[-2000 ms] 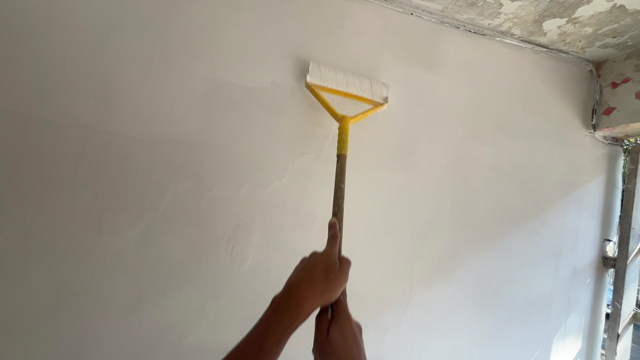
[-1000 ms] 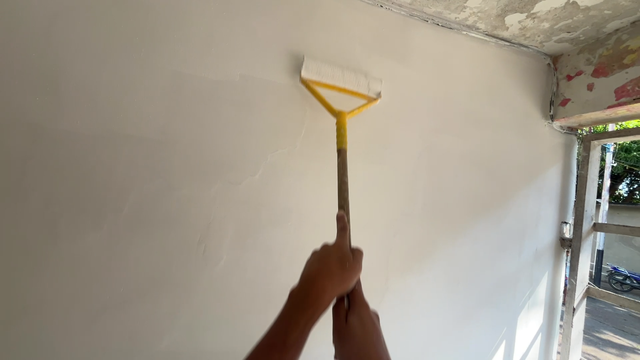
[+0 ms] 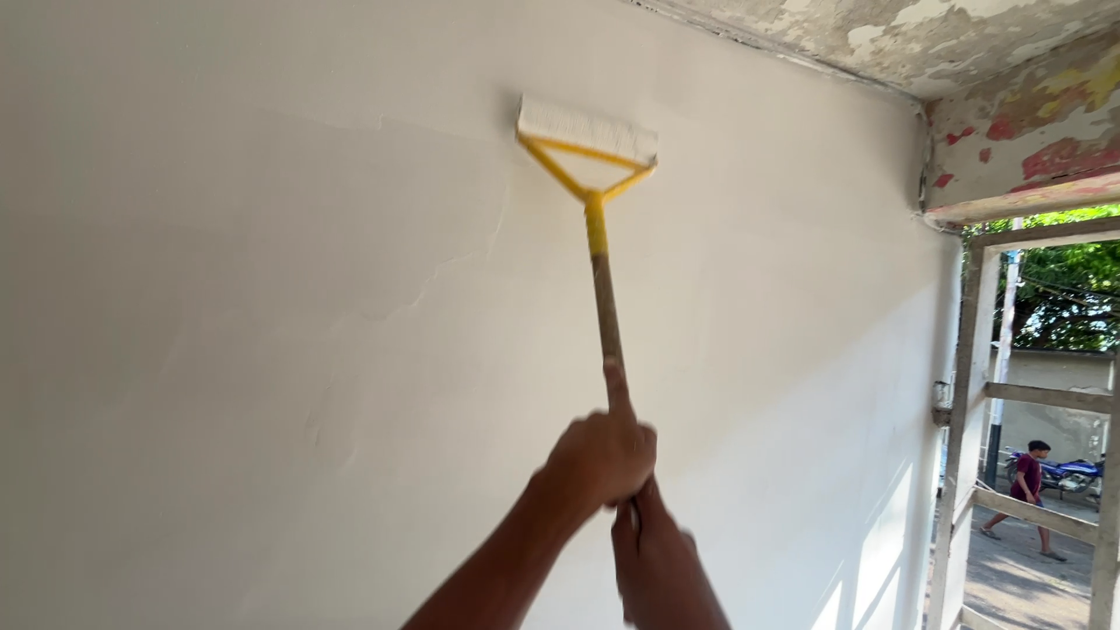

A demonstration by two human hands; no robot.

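Note:
A paint roller (image 3: pixel 588 129) with a white sleeve and a yellow triangular frame lies against the upper part of the white wall (image 3: pixel 394 350). Its yellow socket joins a wooden pole (image 3: pixel 606 302) that slants down to both hands. My left hand (image 3: pixel 606 455) is wrapped around the pole, one finger laid along it. Just below and to the right, my right hand (image 3: pixel 656 547) grips the lower pole; the pole's end is hidden. Faint cracks and ridges mark the wall left of the roller.
A ceiling (image 3: pixel 875 35) with peeling paint meets the wall above. At the right stands a frame with crossbars (image 3: pixel 967 394) in an opening, below a flaking beam (image 3: pixel 1015 149). Outside, a person (image 3: pixel 1028 481) walks past a blue motorcycle (image 3: pixel 1072 475).
The view has turned somewhat to the right, bringing more of the opening into sight. A person now shows outside, not seen in the earlier frames. Both hands keep their hold on the pole.

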